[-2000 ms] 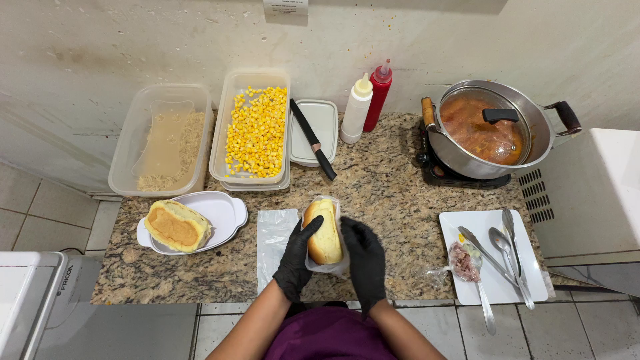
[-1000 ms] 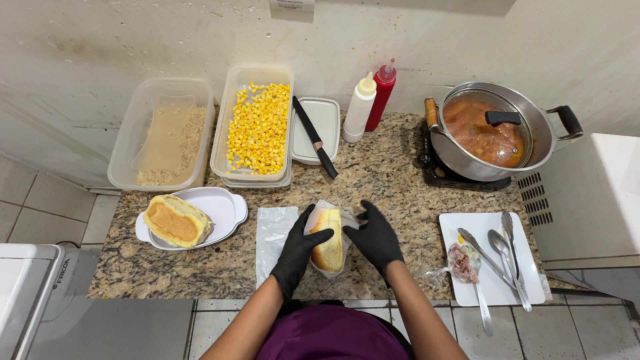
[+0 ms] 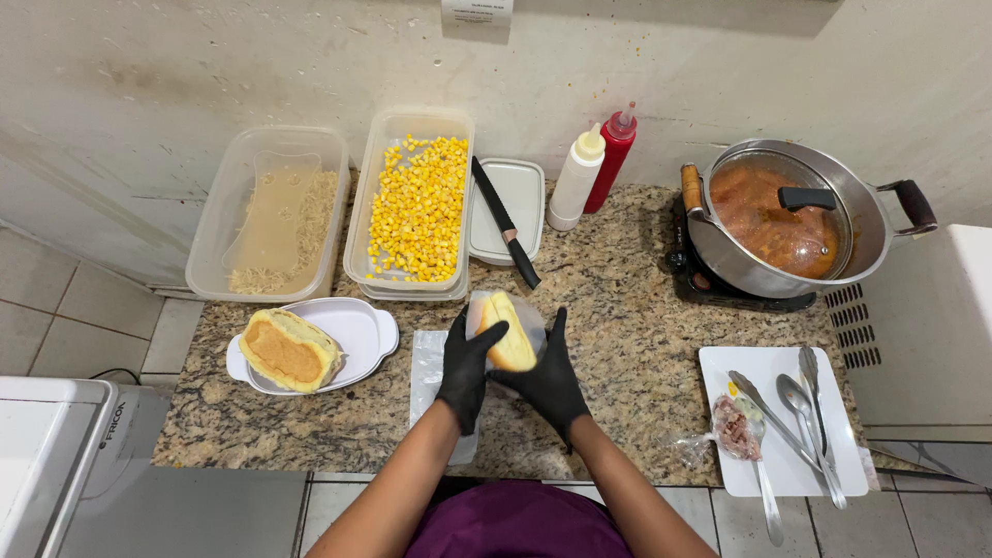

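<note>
Both hands wear black gloves. My left hand grips a bread roll in a clear plastic bag, its thumb lying over the roll. Against the roll's lower right side rests my right hand, thumb and fingers spread around the bag. Flat plastic bags lie on the counter, partly under my left hand. To the left, a white oval dish bears another piece of bread. A black-handled serrated knife leans across a lidded container beyond my hands.
On the granite counter stand a tub of corn, a tub of pale shreds, white and red squeeze bottles, and a lidded pot on a burner. A square plate with utensils sits at the right edge.
The bagged roll has moved up, away from my body, and tilted. My right hand, apart from the roll one second ago, now touches its lower side.
</note>
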